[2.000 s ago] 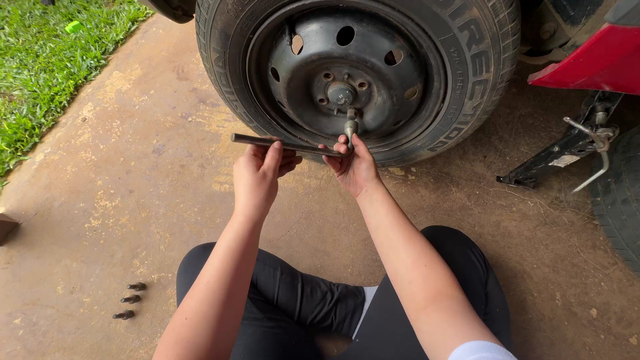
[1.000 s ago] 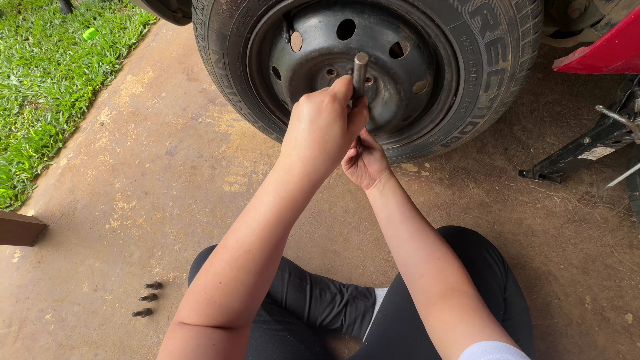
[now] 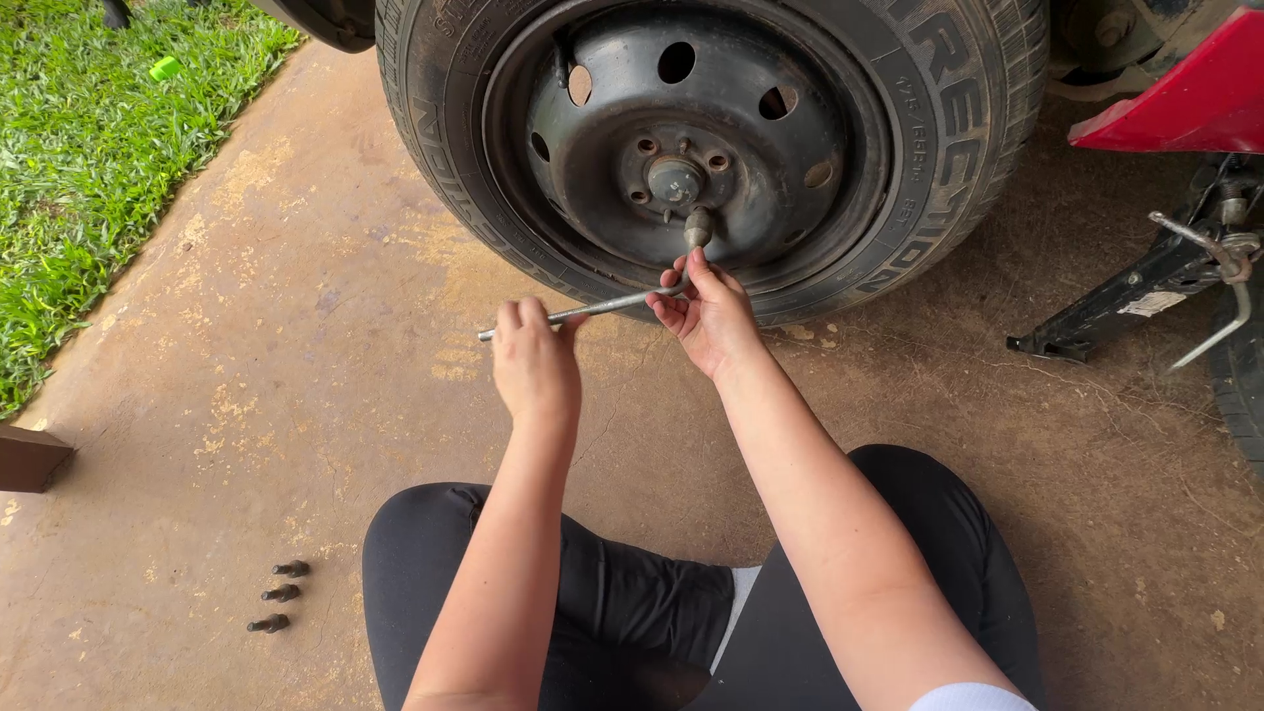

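An L-shaped lug wrench (image 3: 617,302) has its socket end on the lower right bolt position of a black steel wheel (image 3: 592,118), and its handle slants down to the left. My left hand (image 3: 538,360) grips the handle close to its free end. Around the bend just below the socket, the fingers of my right hand (image 3: 703,306) are closed. Three other bolt holes around the hub cap (image 3: 675,182) show no bolts. On the concrete at the lower left lie three dark wheel bolts (image 3: 281,592) in a short row.
A scissor jack (image 3: 1136,296) with a bent crank rod (image 3: 1220,326) stands at the right under the red body panel (image 3: 1185,94). Part of another tire (image 3: 1244,380) shows at the right edge. A brown post base (image 3: 30,458) and grass (image 3: 118,178) are at the left.
One second ago the wrench handle pointed up toward the camera with my left hand in front of the hub. Now the handle and my left hand are lower and to the left.
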